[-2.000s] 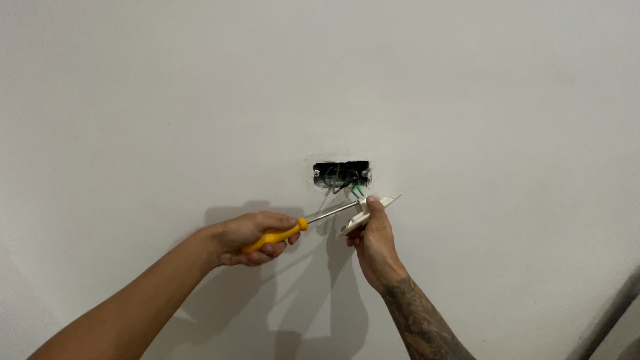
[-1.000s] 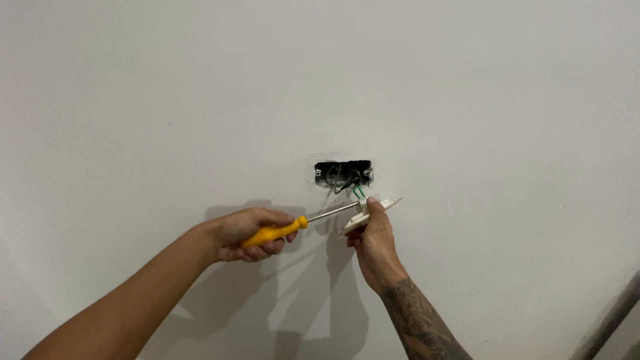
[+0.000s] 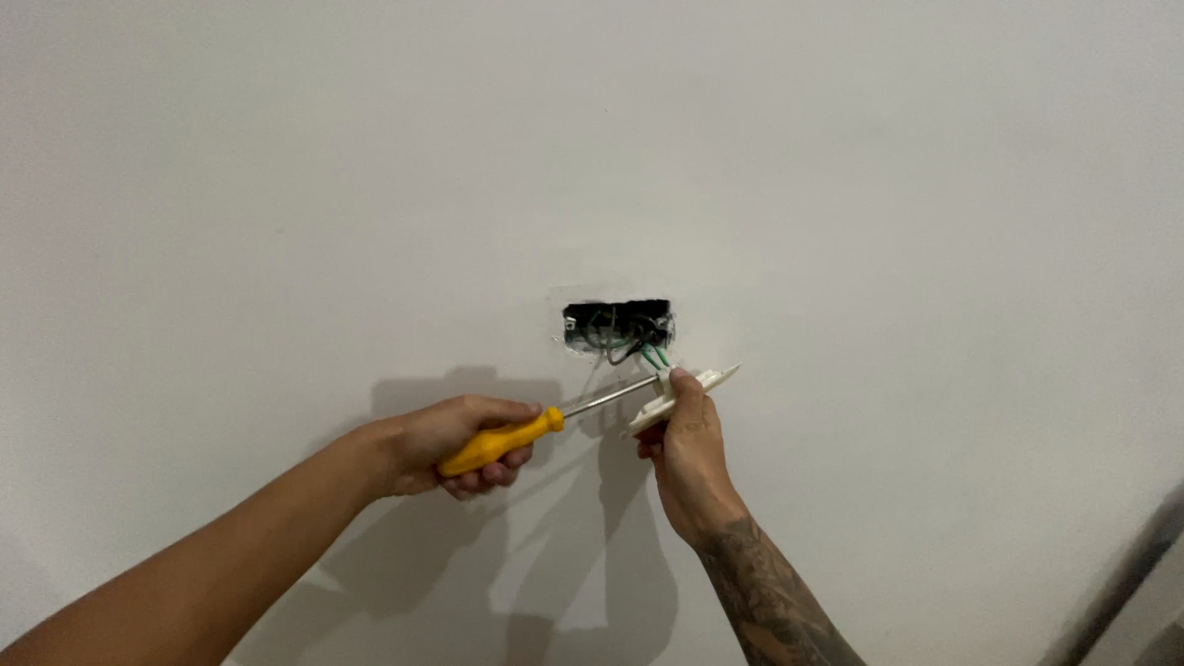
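Note:
My left hand (image 3: pixel 476 444) is closed around the yellow handle of a screwdriver (image 3: pixel 606 400), whose metal shaft slants up to the right. Its tip meets the back of a white plastic wall plate (image 3: pixel 684 400), where a terminal part sticks out; the exact contact is hidden. The plate is tilted and gripped between the thumb and fingers of my right hand (image 3: pixel 684 416). Green wires (image 3: pixel 655 357) run from the plate's back into a rectangular electrical box (image 3: pixel 617 324) in the wall just above. Grey and black wires (image 3: pixel 615 350) loop inside the box and at its lower edge.
A plain light wall (image 3: pixel 879 231) surrounds the box, with rough edges at the cutout. Shadows of the arms fall on the wall below. A dark diagonal edge (image 3: pixel 1124 569) crosses the lower right corner beside a pale surface.

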